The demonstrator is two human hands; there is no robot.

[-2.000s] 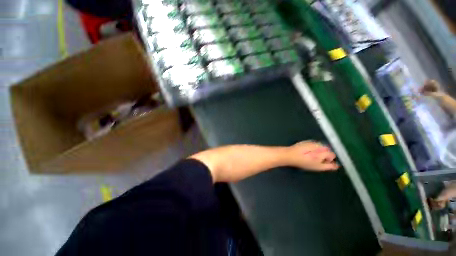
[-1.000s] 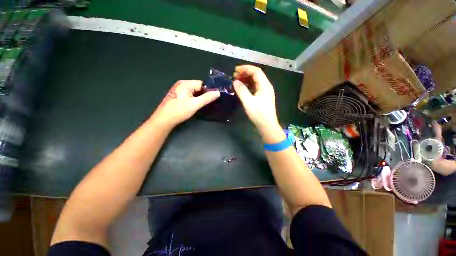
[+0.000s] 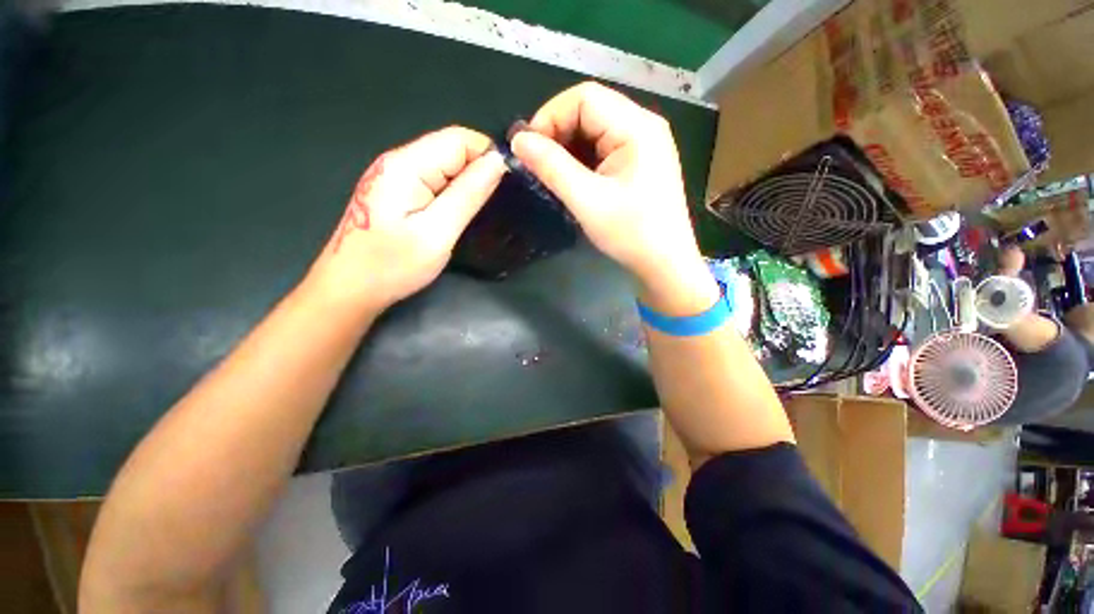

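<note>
A dark, shiny parts bag (image 3: 518, 228) hangs between my hands over the dark green mat (image 3: 180, 240). My left hand (image 3: 414, 216) pinches the bag's top edge between thumb and fingers. My right hand (image 3: 618, 174), with a blue wristband (image 3: 686, 320), pinches the same edge just to the right. The fingertips nearly meet. What is in the bag cannot be seen. A few tiny dark red parts (image 3: 529, 359) lie on the mat nearer to me.
Circuit boards (image 3: 788, 309) lie in a heap right of my right wrist. Behind them are a fan with a round grille (image 3: 816, 206), a cardboard box (image 3: 888, 108) and black cables. A pink desk fan (image 3: 963, 379) stands at the right. The conveyor (image 3: 624, 24) runs along the back.
Both hands have moved up in the picture and closer together at the bag's top edge. The bag now hangs below the fingertips. The view has shifted slightly.
</note>
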